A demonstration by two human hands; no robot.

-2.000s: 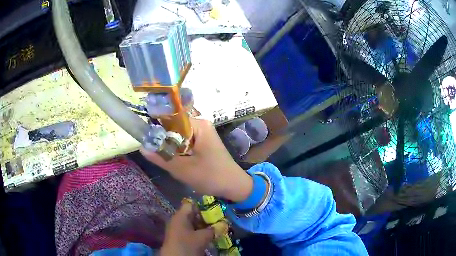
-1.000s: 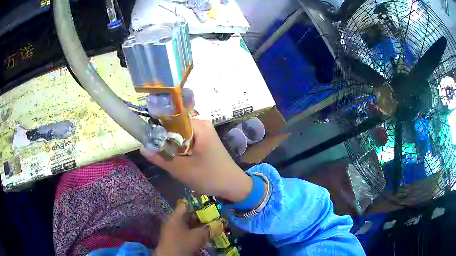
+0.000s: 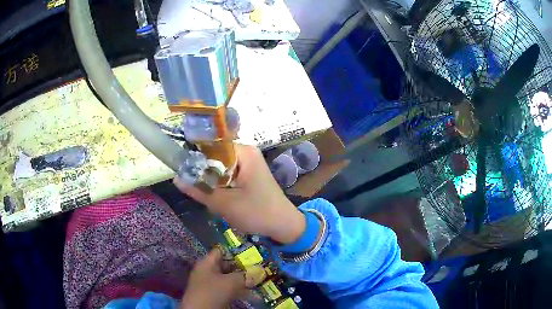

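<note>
My right hand (image 3: 245, 193) is closed around the orange-brown glue gun (image 3: 219, 151), which has a large silver finned block on top. The gun's nozzle is hidden behind the hand. A thick pale grey hose (image 3: 124, 108) curves down to a metal fitting beside the hand. My left hand (image 3: 212, 279), low in the picture, holds a narrow power supply board (image 3: 247, 256) with several yellow blocks over my lap, below my right wrist. The board's lower end is cut off by the picture's edge.
The worktop covered with stained yellowish printed cardboard (image 3: 121, 163) lies ahead and left. A black bin (image 3: 36, 54) stands at the back left. Round pale rolls (image 3: 295, 162) sit under the worktop's right edge. A large black fan (image 3: 484, 114) stands at right.
The gun and my right hand have shifted slightly right. More of the board's upper end shows, and it lies a little more slanted. My left hand still holds it.
</note>
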